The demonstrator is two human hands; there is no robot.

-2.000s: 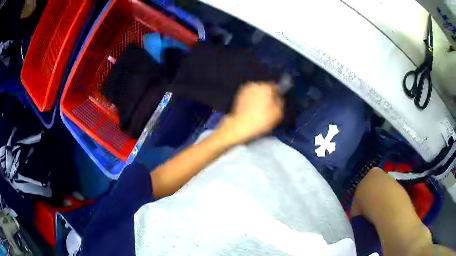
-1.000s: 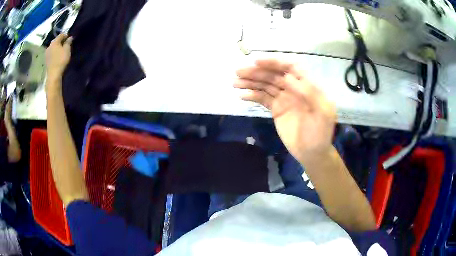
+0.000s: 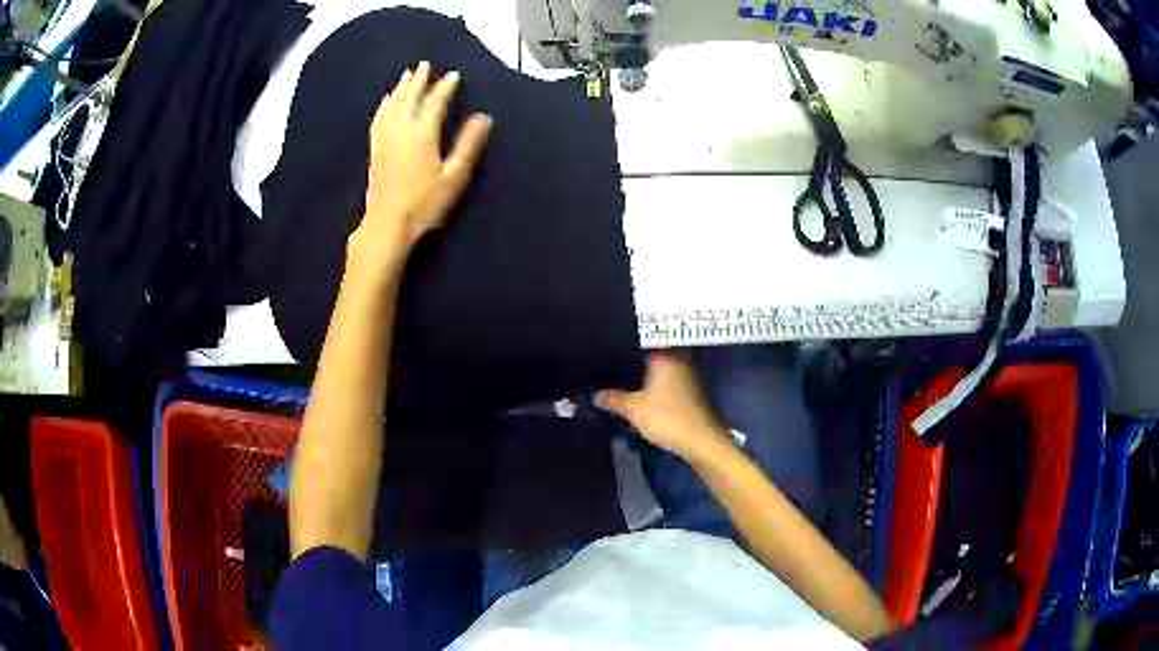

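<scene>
A wide black fabric piece (image 3: 534, 229) lies flat on the white machine table, its curved top edge beside the presser foot (image 3: 595, 84). My left hand (image 3: 417, 159) rests flat on it with fingers spread. My right hand (image 3: 655, 404) is at its lower right corner, at the table's front edge; its fingertips meet the cloth and the grip is partly hidden. Another black piece (image 3: 508, 483) lies over my lap with a grey-white patch (image 3: 636, 483) at its right end. The sewing machine (image 3: 813, 32) stands above.
Black scissors (image 3: 836, 191) lie right of the needle. A pile of black pieces (image 3: 153, 191) is on the table's left. Red baskets stand left (image 3: 210, 445) and right (image 3: 1052, 483) of my lap. A black-and-white strip (image 3: 1017, 254) hangs at the machine's right end.
A black piece now lies spread before the needle. My left hand has moved right from the pile onto it. My right hand has come down to its lower corner.
</scene>
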